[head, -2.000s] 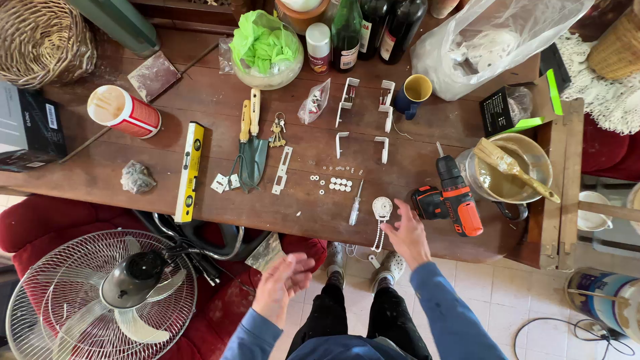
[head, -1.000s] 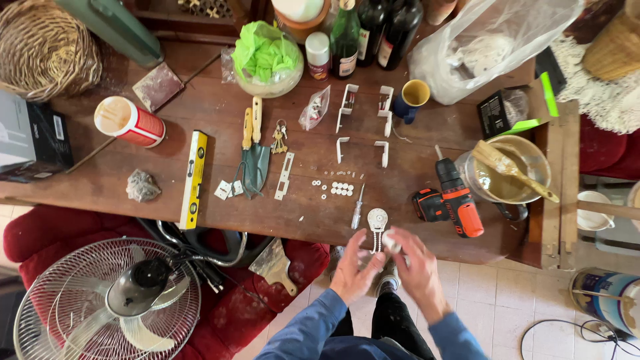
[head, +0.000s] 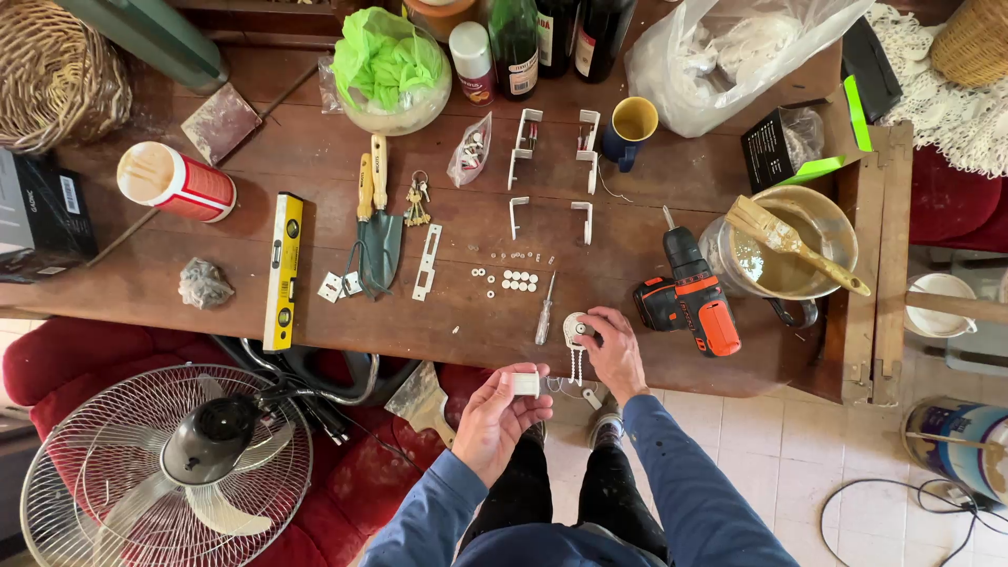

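Between the thumb and fingers of my left hand is a small white plastic part, held just off the table's front edge. My right hand has its fingertips on a round white roller-blind chain mechanism at that edge; its bead chain hangs down. A screwdriver with a clear handle lies left of the mechanism, with small white discs beyond it. An orange and black cordless drill lies to the right. White brackets stand farther back.
On the wooden table are a yellow spirit level, garden trowels, keys, a blue mug and a pot with a brush across it. Bottles line the back. A fan stands at the front left.
My hands were close together in front of the table edge a second ago. Now they are apart, the right at the chain mechanism and the left with the white part.
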